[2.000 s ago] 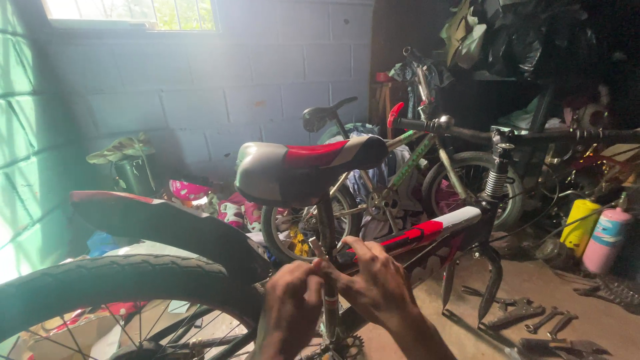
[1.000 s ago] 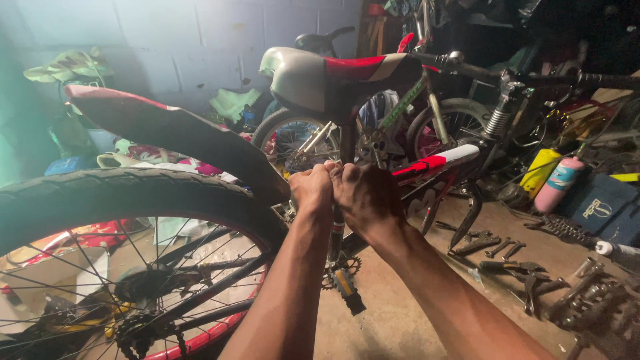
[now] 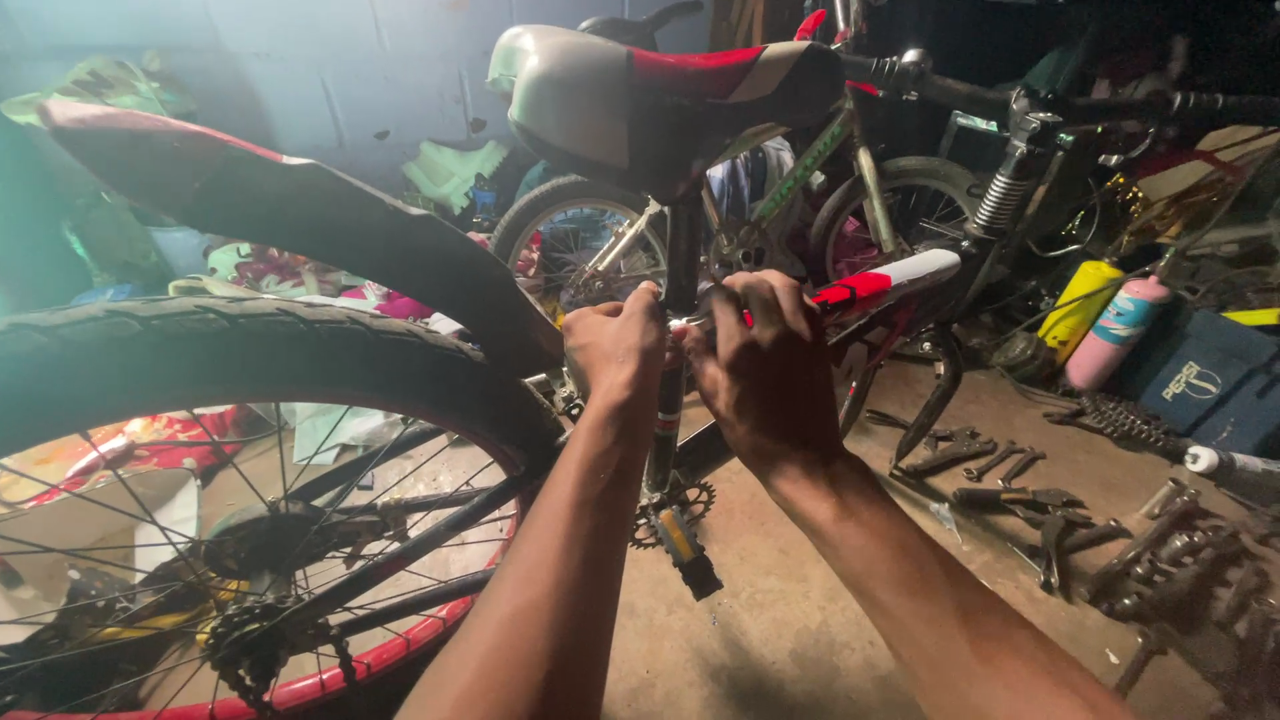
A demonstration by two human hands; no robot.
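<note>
A bicycle saddle [image 3: 680, 95] in grey, red and black sits on a dark seatpost [image 3: 683, 245] at the upper middle. Below it, my left hand [image 3: 618, 345] has its fingers bent at the left side of the seat clamp area, where the post meets the frame. On the right side of the same spot is my right hand [image 3: 762, 365], fingers curled at the joint by the red and white top tube [image 3: 890, 280]. My fingers hide most of the clamp, so what each hand grips is unclear. A black rear mudguard [image 3: 330, 220] rises behind the seat tube.
The rear wheel [image 3: 230, 365] fills the left side. A pedal [image 3: 685, 550] hangs below my hands. Wrenches [image 3: 1000, 462] and other metal tools lie on the floor at right, near a pink bottle [image 3: 1118, 330] and a blue box [image 3: 1205, 375]. Another bicycle [image 3: 800, 180] stands behind.
The view has tilted down since the first frame. My hands, close together a second ago, are now on opposite sides of the seat tube.
</note>
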